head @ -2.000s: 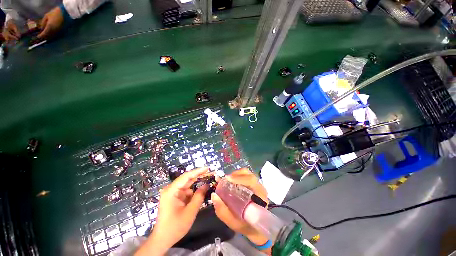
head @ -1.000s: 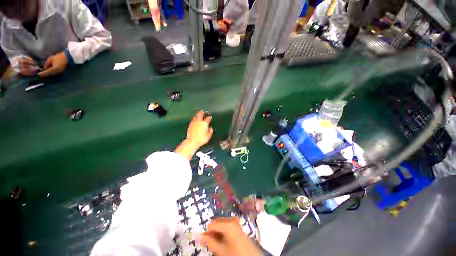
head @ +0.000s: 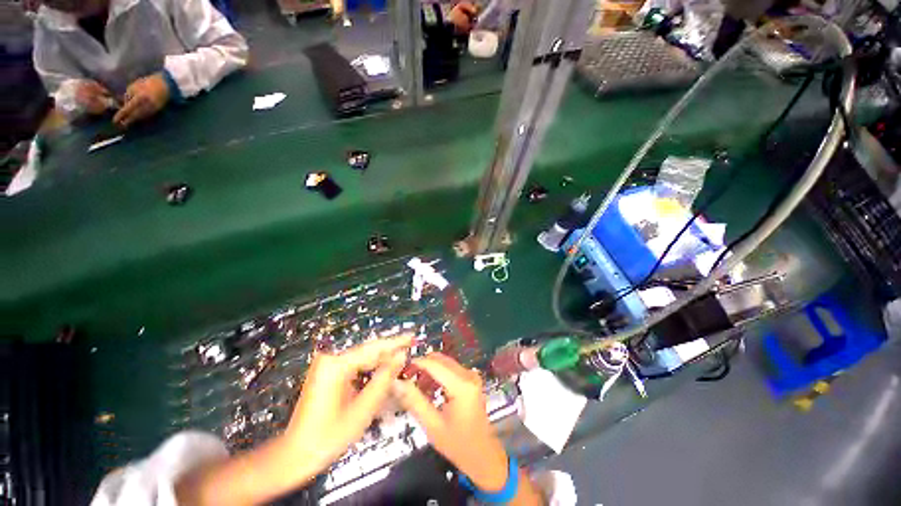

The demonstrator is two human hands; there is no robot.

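My left hand [head: 341, 395] and my right hand [head: 450, 400] are bare and meet at the fingertips over the clear blister tray [head: 203, 390]. A tiny dark and reddish part [head: 408, 371] seems to be pinched in my left fingertips; its shape is blurred. My right fingers are bent against it; whether they grip it is unclear. Loose black and coppery modules [head: 259, 364] lie in the tray's left part. The pink dispensing syringe [head: 514, 361], with its green end [head: 559, 353], lies by the tray's right edge.
A module [head: 378, 242] and others lie on the green belt [head: 247, 222]. The metal post [head: 512, 148] stands behind the tray. White paper [head: 553, 407], the blue controller [head: 598, 272], the blue bin [head: 632, 232] and looping hoses are at right. A person's hands [head: 143, 99] work opposite.
The syringe went from my right hand to the tray's right side. My left hand reached out to the belt, then came back; my hands are together again. A module shows near where it reached.
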